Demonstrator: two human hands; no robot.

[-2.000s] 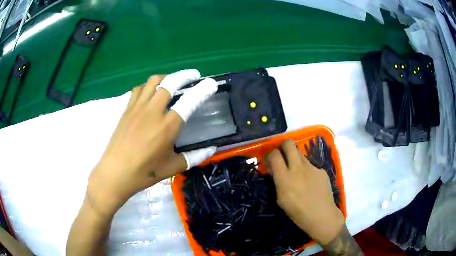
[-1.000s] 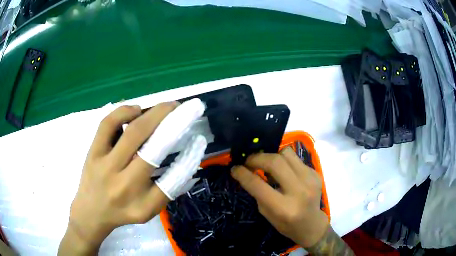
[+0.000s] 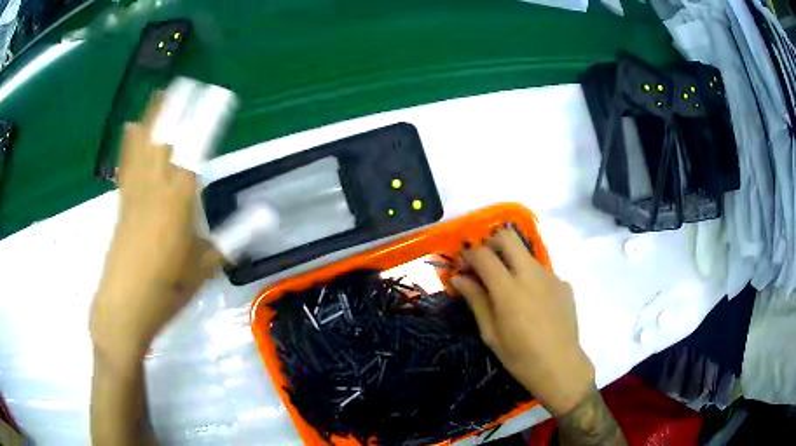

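A black plastic frame (image 3: 388, 183) with a large window and yellow dots lies on the white bench strip behind the orange tray (image 3: 262, 327). The tray holds a heap of small black pieces (image 3: 367, 357). My left hand (image 3: 161, 218), with white finger covers, is motion-blurred at the belt edge, left of this frame. Its fingers are apart and nothing shows in them. Another frame (image 3: 157, 52) lies on the green belt, partly behind my left fingers. My right hand (image 3: 524, 314) is at the tray's back right, fingertips down among the pieces; whether it pinches one is hidden.
A stack of black frames (image 3: 668, 144) stands on the bench at the right. White sheets (image 3: 751, 157) hang in a pile beyond it. The green belt (image 3: 349, 61) runs across the back, with part of another frame (image 3: 4, 144) at the left edge. Small white discs (image 3: 646, 335) lie at the right.
The frame held between both hands is no longer there. A frame now lies on the belt by my left hand, which has moved left and back. My right hand has returned to the tray's pieces.
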